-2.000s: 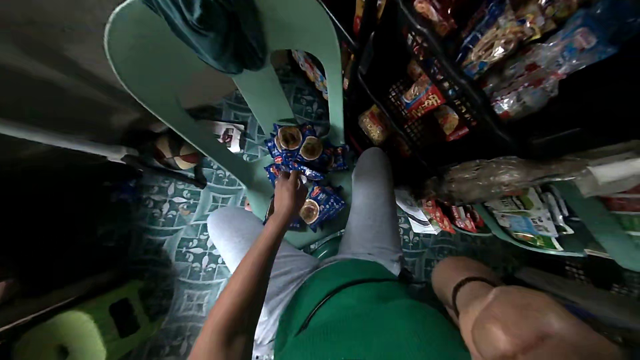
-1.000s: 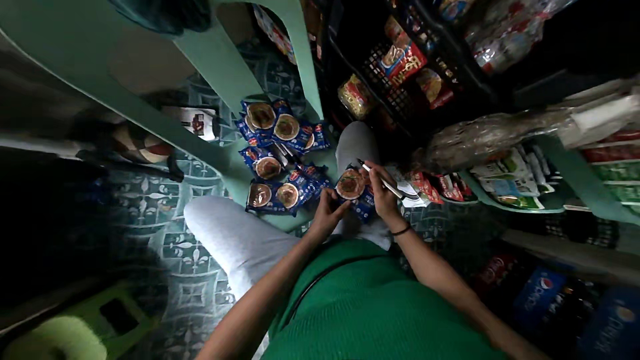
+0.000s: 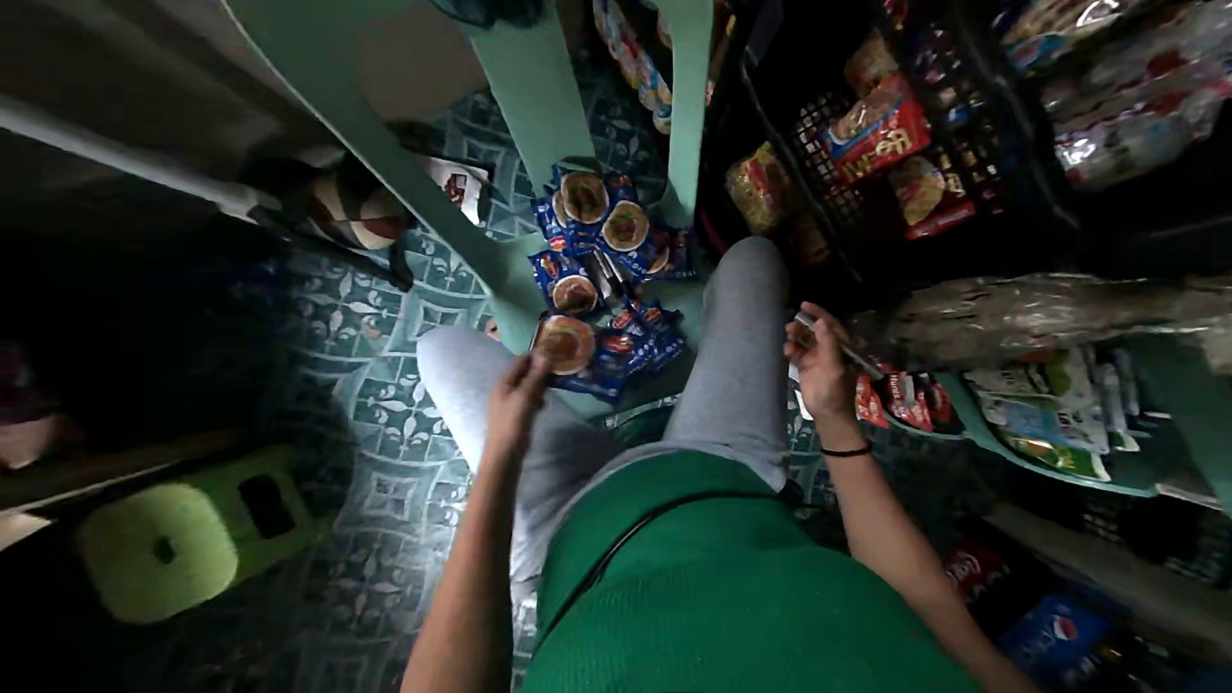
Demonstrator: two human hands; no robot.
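Several blue sachets with round food pictures (image 3: 584,197) lie in a cluster on the seat of a green plastic chair (image 3: 525,260). My left hand (image 3: 520,385) pinches the lower left corner of one blue sachet (image 3: 587,361) at the seat's front. Dark pens or markers (image 3: 611,277) rest among the sachets. To the right of my knee, my right hand (image 3: 820,361), with a black band at its wrist, holds a slim pen-like object (image 3: 847,348) between thumb and fingers.
Black crates with red noodle packs (image 3: 881,135) stand at the upper right. Below them, a green shelf (image 3: 1059,472) holds sachets, beside a plastic-wrapped bundle (image 3: 1039,318). A lime-green stool (image 3: 192,539) is at the lower left, and a pale pole (image 3: 125,154) crosses the upper left.
One second ago both hands were together at a blue sachet near my right knee. Now they are apart: the left is at the seat's front left, the right out by the shelf.
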